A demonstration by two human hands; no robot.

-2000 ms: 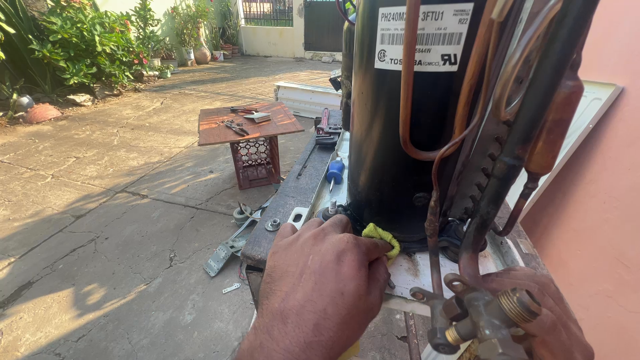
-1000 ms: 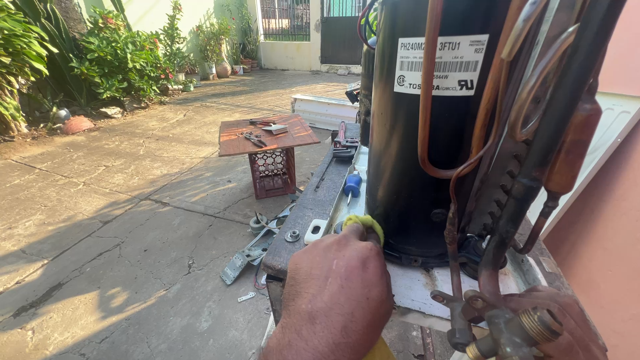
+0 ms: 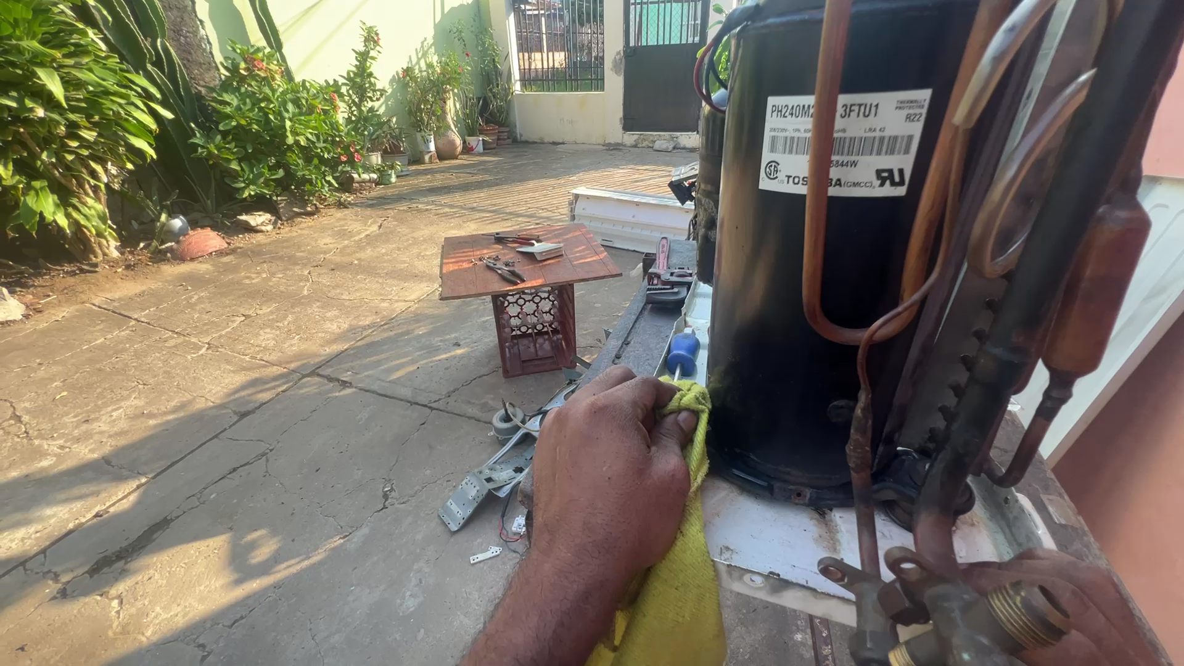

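Observation:
My left hand (image 3: pixel 615 467) pinches a yellow cloth (image 3: pixel 680 592) between thumb and fingers, at the near left foot of a black compressor cylinder (image 3: pixel 768 305). The cloth hangs down beside my wrist. Just beyond my fingertips, a blue-handled screwdriver (image 3: pixel 683 353) lies on the white metal base pan (image 3: pixel 777 546). My right hand (image 3: pixel 1064 601) is at the lower right, behind the brass service valves (image 3: pixel 962 615); its fingers are mostly hidden, so whether it grips them cannot be told. Copper pipes (image 3: pixel 819 185) run in front of the compressor.
A brown board (image 3: pixel 583 254) on a plastic crate (image 3: pixel 535 338) holds pliers (image 3: pixel 504 270) and other tools. A pipe wrench (image 3: pixel 660 259) lies behind the screwdriver. Metal brackets (image 3: pixel 476 486) are on the concrete at the left. White panels stand behind and at the right.
My left hand has drawn back toward me with the cloth, more of which now shows hanging down. The right hand stays behind the valves. The view has shifted somewhat.

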